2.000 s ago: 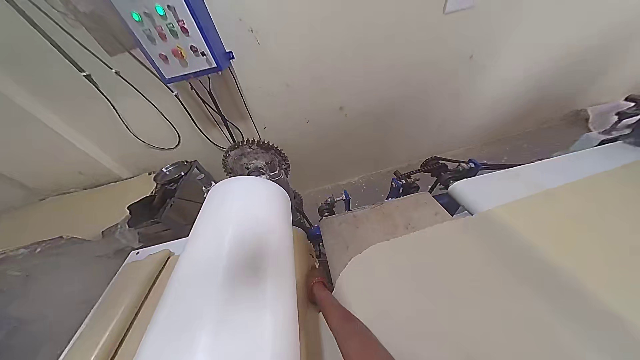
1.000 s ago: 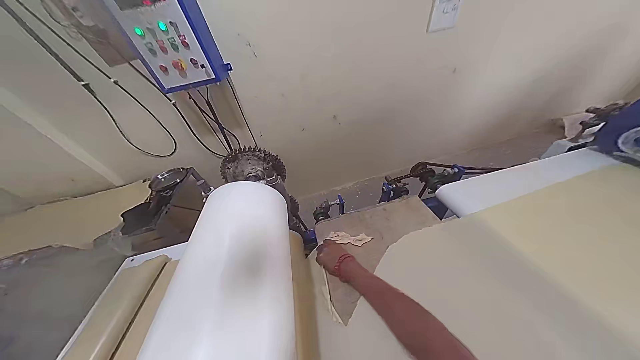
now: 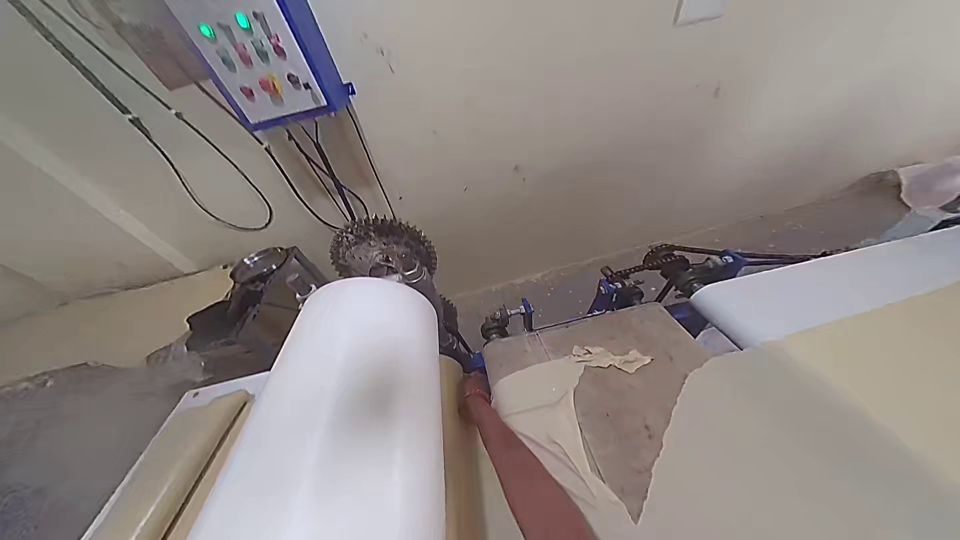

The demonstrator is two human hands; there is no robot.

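My right hand [image 3: 474,394] reaches down at the far end of the gap between the large white roller [image 3: 337,420] and the grey-brown board [image 3: 622,405]. Its fingers are mostly hidden beside the tan roller [image 3: 459,457], so what they hold cannot be told. A red thread circles the wrist. Close by, a loose flap of cream dough-like sheet [image 3: 544,412] lies folded on the board, with a torn scrap [image 3: 611,358] at its far edge. The wide cream sheet [image 3: 795,450] has a ragged edge on the right. My left hand is out of view.
A toothed gear [image 3: 382,247] stands at the white roller's far end. Chains and sprockets [image 3: 664,259] run behind the board beside another white roller [image 3: 832,292]. A control box [image 3: 255,60] with lit green lamps hangs on the wall above, cables [image 3: 330,172] below it.
My hand was on the sheet at the board's left edge a second ago and is now lower in the gap by the roller. More of the board shows, and a flap of sheet now lies over its left part.
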